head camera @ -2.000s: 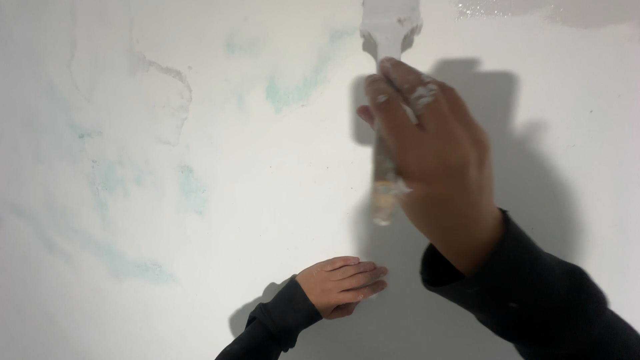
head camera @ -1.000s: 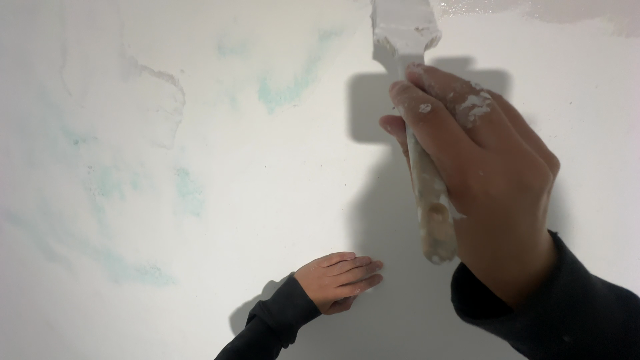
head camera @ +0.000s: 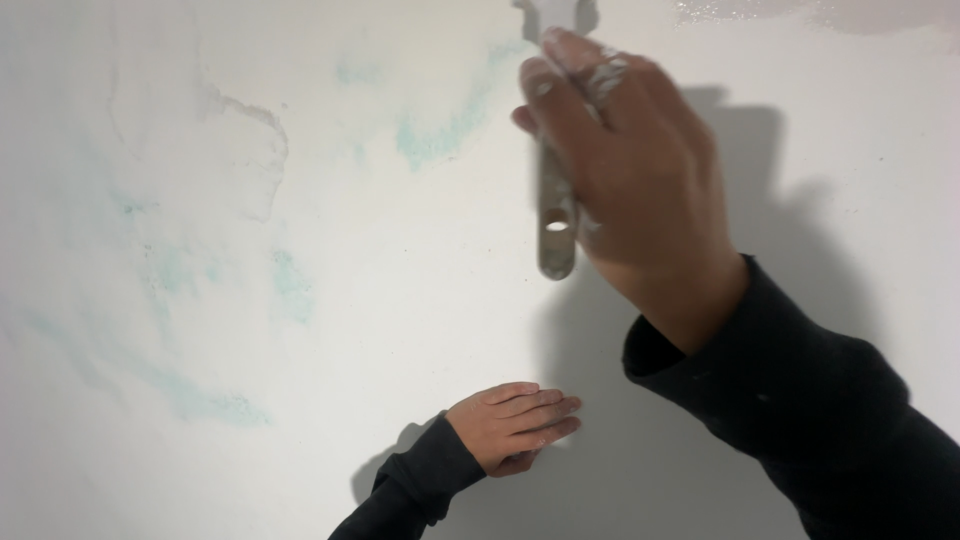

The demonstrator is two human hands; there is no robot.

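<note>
My right hand (head camera: 630, 157) grips a flat paintbrush (head camera: 556, 202) near its ferrule, at the upper right of the centre. The brush handle points down and has a hanging hole; the brush head runs up past the top edge of the view, so its tip is hidden. White smears mark my fingers and the handle. My left hand (head camera: 517, 424), at the lower middle, rests with its palm against the white surface (head camera: 420, 300), fingers extended to the right and close together. No object shows in it.
Pale turquoise patches (head camera: 439, 139) and a thin raised grey edge (head camera: 277, 127) mark the left half of the white surface. A wet-looking pinkish-grey area (head camera: 877, 15) lies along the top right. My arm casts a shadow on the right.
My right hand moved right with the brush between the two earlier frames, and has now come back left and up. My left hand stays in about the same place.
</note>
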